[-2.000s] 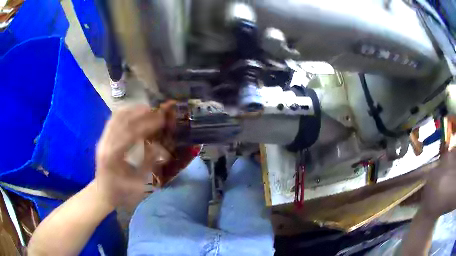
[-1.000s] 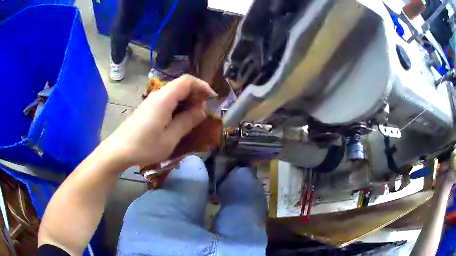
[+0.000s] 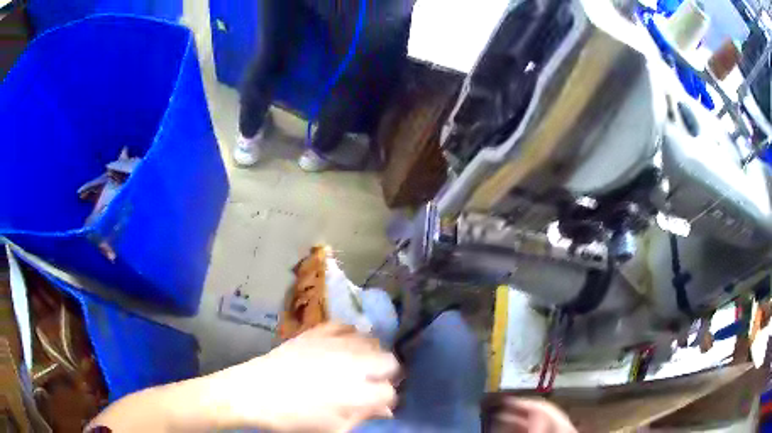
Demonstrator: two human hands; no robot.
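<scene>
A brown workpiece (image 3: 306,296) with a pale side shows above my left hand, away from the machine's arm. My left hand (image 3: 339,372) is over my lap, its fingers turned down around the lower end of the workpiece and mostly hidden. My right hand (image 3: 533,416) is at the bottom edge, blurred and partly cut off; I cannot tell if it holds anything. The sewing machine head (image 3: 609,127) is at the upper right. Its horizontal cylinder arm (image 3: 525,275) shows no workpiece on it.
A tall blue bin (image 3: 169,194) with scraps inside stands at the left. Brown pieces (image 3: 59,347) lie at the lower left. A person's legs and white shoes (image 3: 247,149) are at the upper middle, beside a brown box (image 3: 415,139). Red-handled tools (image 3: 552,351) hang under the machine.
The workpiece has moved off the cylinder arm's end and down towards my lap with my left hand. My right hand has moved from the far right to the bottom middle. The view has shifted left.
</scene>
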